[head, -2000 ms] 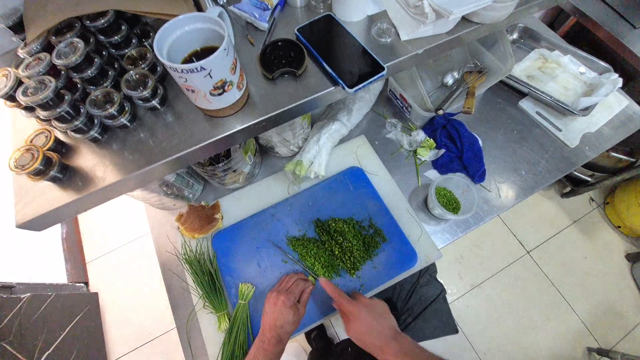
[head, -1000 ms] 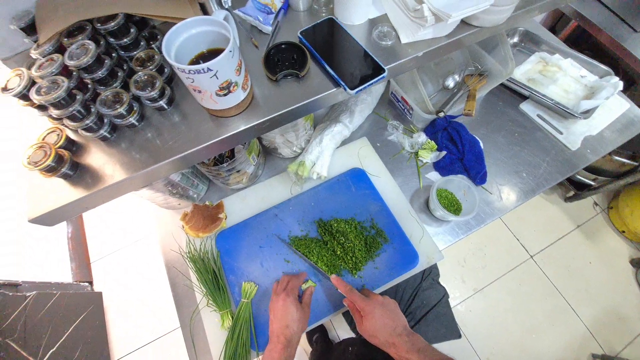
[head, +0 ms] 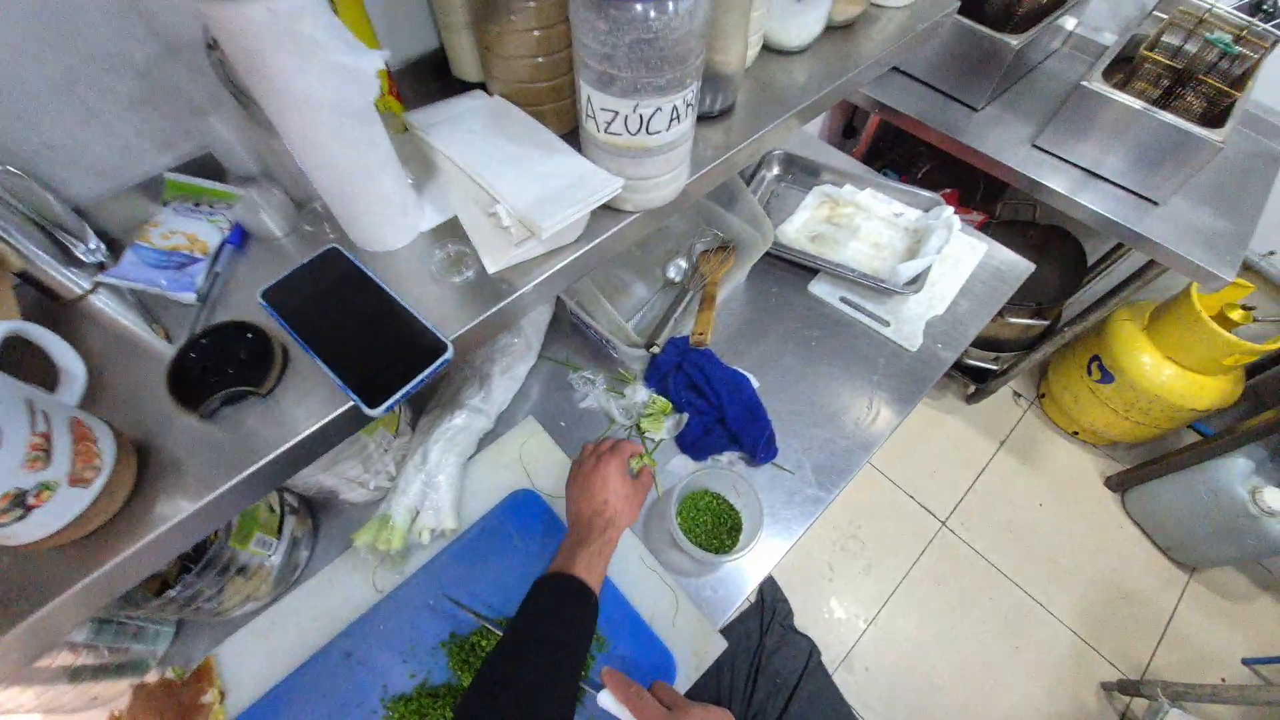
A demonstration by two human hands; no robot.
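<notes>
My left hand [head: 606, 485] is stretched out past the blue cutting board [head: 400, 610], with pale green chive ends [head: 640, 463] at its fingertips, beside a small pile of trimmings and crumpled plastic [head: 615, 400]. My right hand [head: 665, 700], partly cut off at the bottom edge, is on the white handle of a knife [head: 475, 612]. The knife's blade lies over the board, partly hidden by my left sleeve. Finely chopped chives [head: 425, 700] are heaped on the board. A clear tub [head: 757, 515] holds more chopped chives, right of my left hand.
A blue cloth [head: 715, 405] lies behind the tub, near a plastic bin [head: 600, 310] with whisks. Farther back is a metal tray [head: 765, 180] with paper. The raised steel shelf [head: 520, 290] carries a phone [head: 357, 328], a mug [head: 60, 450] and jars. Wrapped leeks [head: 470, 430] lie beneath it.
My left hand has moved from the board beside the knife to the trimmings pile, with chive ends at its fingers. My right hand stays at the knife. The view has swung right.
</notes>
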